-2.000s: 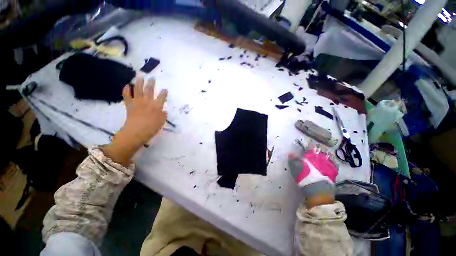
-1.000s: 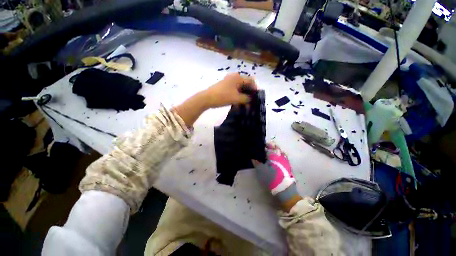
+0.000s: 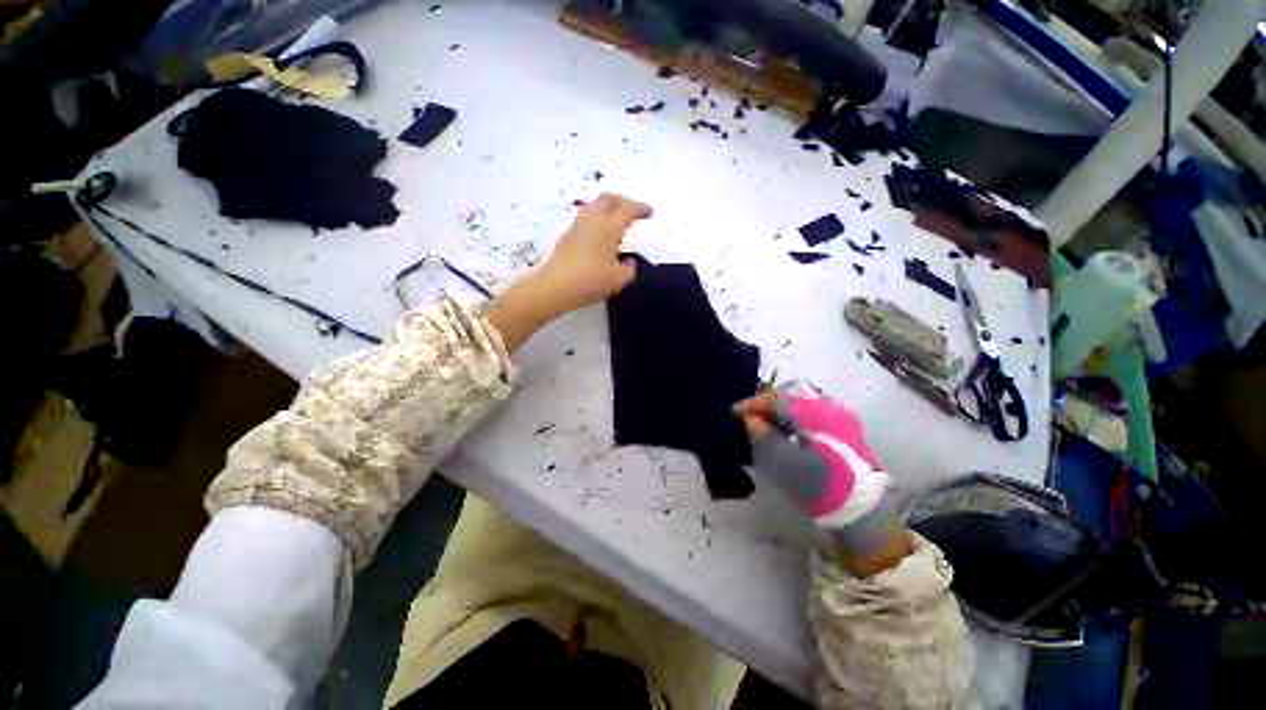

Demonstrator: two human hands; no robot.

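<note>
A black cut panel (image 3: 680, 361) lies flat on the white table, its notched side to the right and a small tab at its lower right. My bare left hand (image 3: 597, 250) is at the panel's upper left corner, thumb at the corner and fingers apart. My right hand (image 3: 819, 451), in a pink, white and grey glove, has its bare fingertips together at the panel's lower right edge; whether they pinch the cloth or a small dark thing is too blurred to tell.
A steam iron (image 3: 1000, 548) rests at the right edge. Shears (image 3: 989, 368) and a grey block (image 3: 902, 336) lie right. A black panel stack (image 3: 285, 160) is far left. Black tape (image 3: 229, 271) runs along the left edge. Offcuts (image 3: 822, 229) lie scattered across the far side.
The panel was partly lifted by my left hand and now lies flat, turned over, its notched side now on the right. My left hand has moved left and down, my right hand slightly right.
</note>
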